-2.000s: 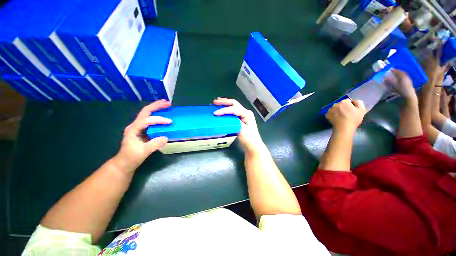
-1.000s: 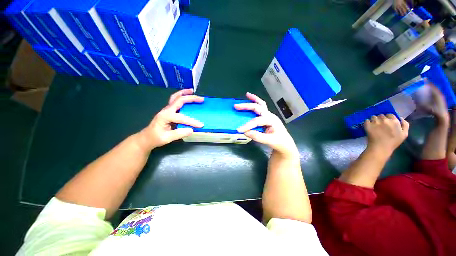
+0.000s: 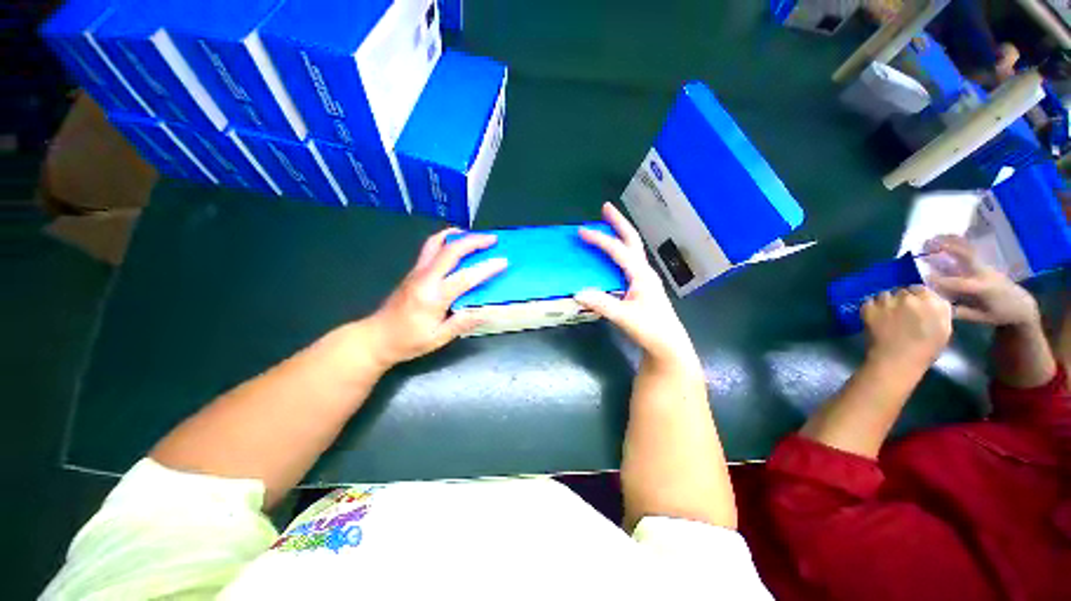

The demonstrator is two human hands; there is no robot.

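Observation:
A closed retail carton (image 3: pixel 534 268) lies on the dark green bench in front of me, blue face up and a white printed face toward me. My left hand (image 3: pixel 440 294) grips its left end, fingers on the top and thumb at the near lower edge. My right hand (image 3: pixel 634 288) grips its right end, fingers spread over the top and side. An open carton (image 3: pixel 693 211) stands just beyond my right hand, its blue lid raised and a white flap sticking out at its right.
A two-layer carton stack (image 3: pixel 294 88) stands at the back left, with one carton (image 3: pixel 452 135) at its right end. A brown shipping carton (image 3: pixel 100 176) is beyond the left table edge. At right, a person in red sleeves handles a blue carton (image 3: pixel 869 288). Pale bars (image 3: pixel 969 129) lie behind.
The view has shifted, so most things sit differently in the picture. My hands remain around the closed carton. The neighbour's hands have come closer together over their blue carton.

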